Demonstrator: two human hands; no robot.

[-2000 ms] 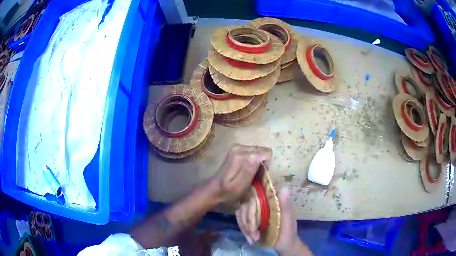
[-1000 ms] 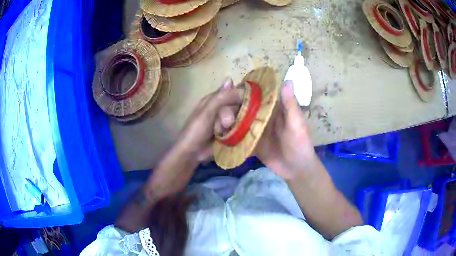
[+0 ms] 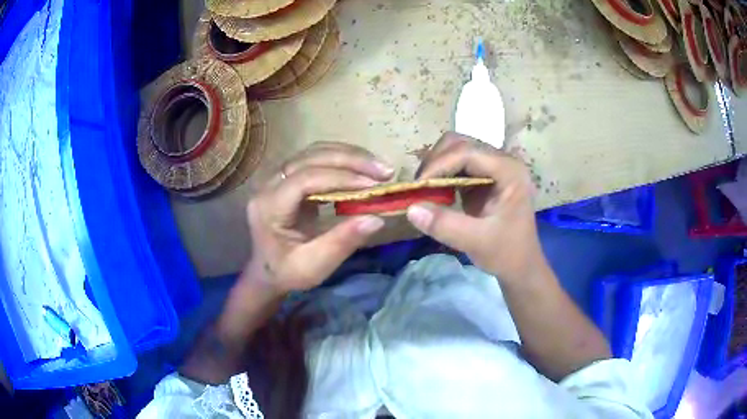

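A tan woven ring with a red collar is held edge-on in front of my body, above the table's front edge, red side towards me. My left hand grips its left end, fingers behind and thumb on the red collar. My right hand grips its right end the same way, thumb on the collar near the middle. The two thumbs are close but apart. A white glue bottle with a blue tip lies on the table just beyond my right hand.
Stacked rings lie at the table's left, beside a large blue tray with a white liner. A heap of rings is at the far right. The cardboard table cover has dark stains. More blue trays stand low at the right.
The ring has turned from a tilted, angled view to level and edge-on. My right hand has closed on its right end. The view has shifted down and towards my body since the earliest frame.
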